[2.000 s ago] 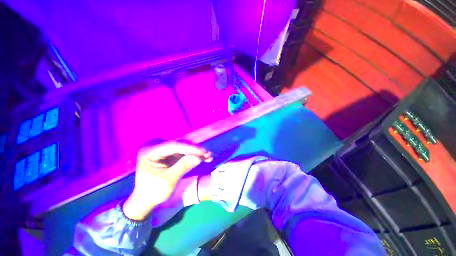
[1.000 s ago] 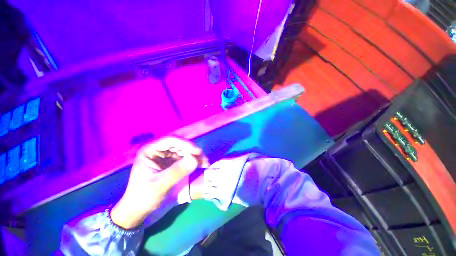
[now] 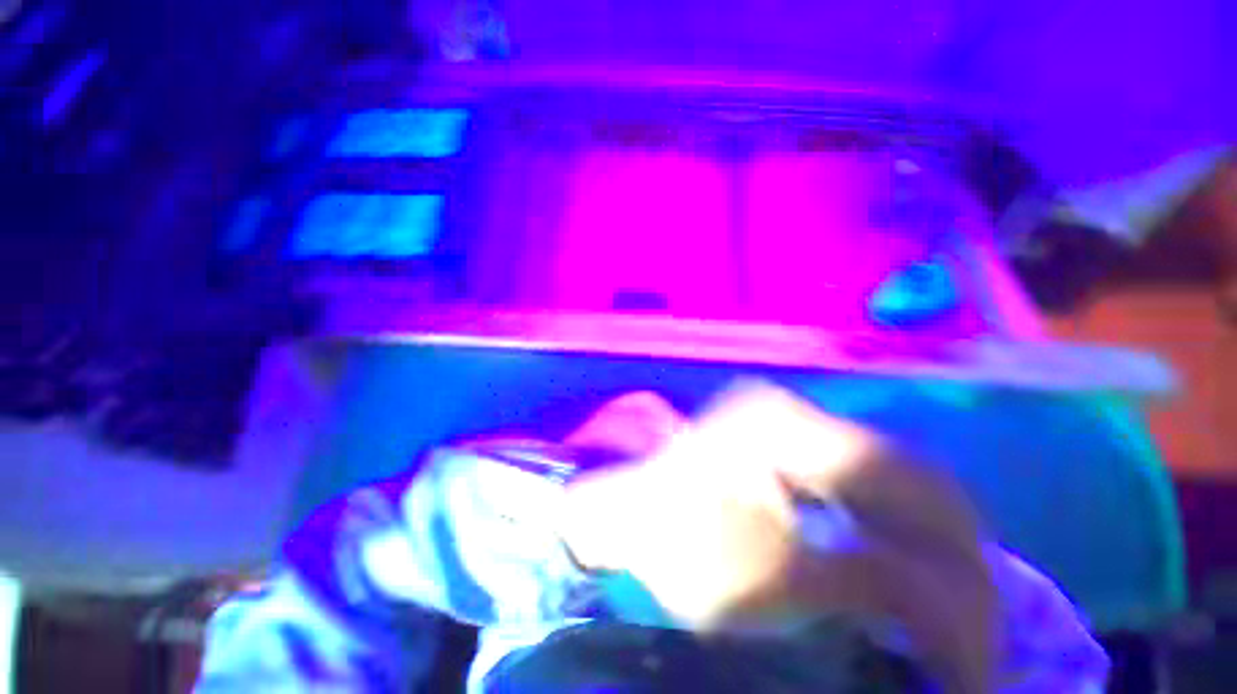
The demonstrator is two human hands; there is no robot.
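Observation:
The view is heavily blurred. My left hand (image 3: 665, 529) and my right hand (image 3: 895, 542) are together, overlapping, low in the middle over the teal-blue bench mat (image 3: 1072, 488). A small pale patch shows between them; I cannot tell whether it is a held thing. The fingers are too blurred to read. Behind the mat's pale rail (image 3: 760, 355) lies the glowing magenta bed (image 3: 651, 231). Cyan circuit boards (image 3: 366, 224) lie at its left in a dark carrier. A bright teal pot (image 3: 912, 292) stands at its right end.
A small dark patch (image 3: 638, 300) shows on the bed near the rail. An orange-red surface (image 3: 1153, 353) is at the right, beyond the rail's end. A pale grey surface (image 3: 122, 502) is at the left. Dark blurred shapes fill the upper left.
The view has swung left and levelled, bringing the boards further into the picture and the black bins out of it. My right hand now shows beside my left; before, it was mostly hidden.

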